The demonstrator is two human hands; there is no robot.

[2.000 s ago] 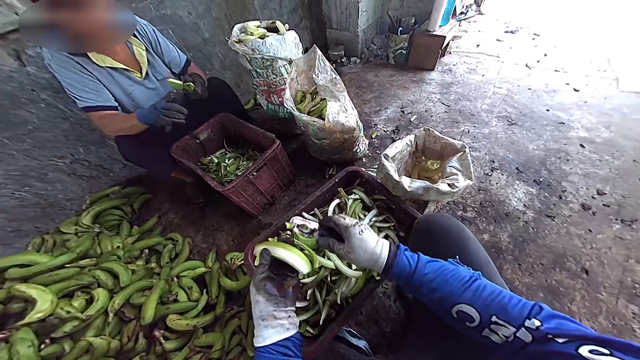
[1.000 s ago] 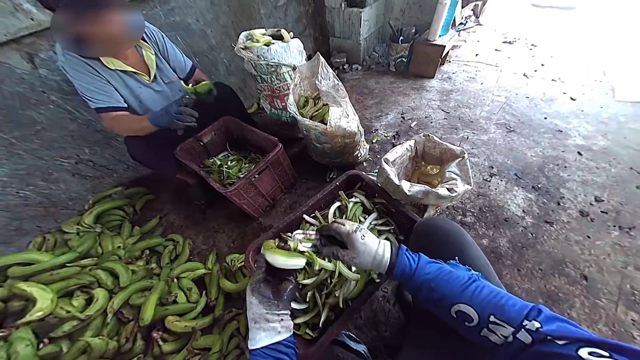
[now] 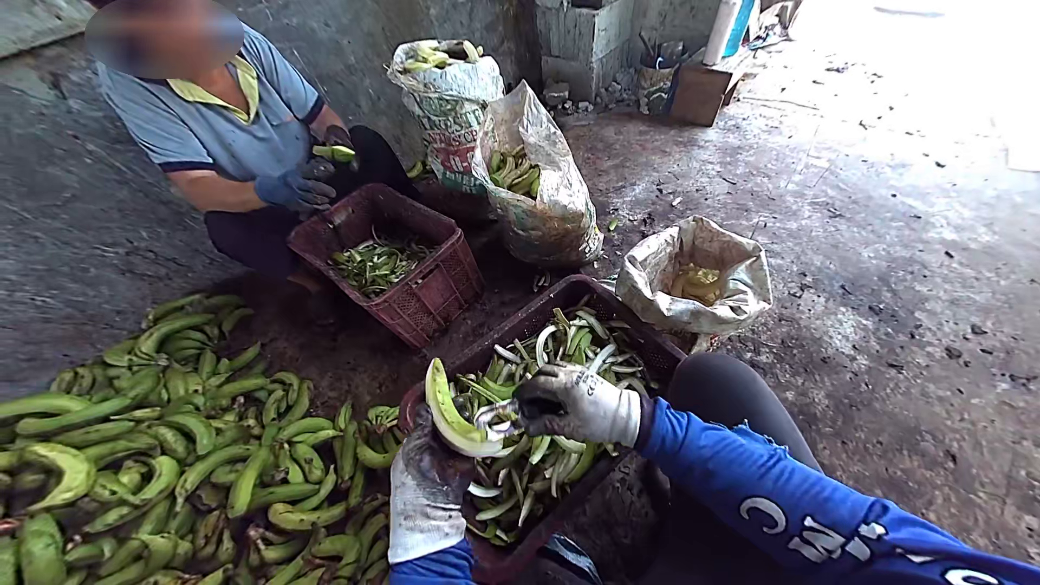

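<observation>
My left hand (image 3: 431,479), in a stained white glove, holds a partly peeled green plantain (image 3: 452,418) by its lower end, its curved tip pointing up. My right hand (image 3: 573,404), gloved too, is closed around a small tool, possibly a peeler (image 3: 497,416), at the plantain's pale side; the fingers partly hide it. Beneath both hands, a dark red plastic crate (image 3: 587,286) holds many strips of green and white peel (image 3: 561,467). Left of my left hand lies a large pile of unpeeled green plantains (image 3: 187,439).
A person in blue gloves (image 3: 296,188) sits at the upper left with a plantain piece, behind a red crate of peels (image 3: 431,296). Two woven sacks of plantains (image 3: 455,106) (image 3: 540,207) stand beyond. An open sack (image 3: 691,309) is right of my crate. A cardboard box (image 3: 700,89) sits farther back.
The plantain in my left hand has turned from lying nearly level to standing with its tip up. The other person's hands have shifted around their plantain.
</observation>
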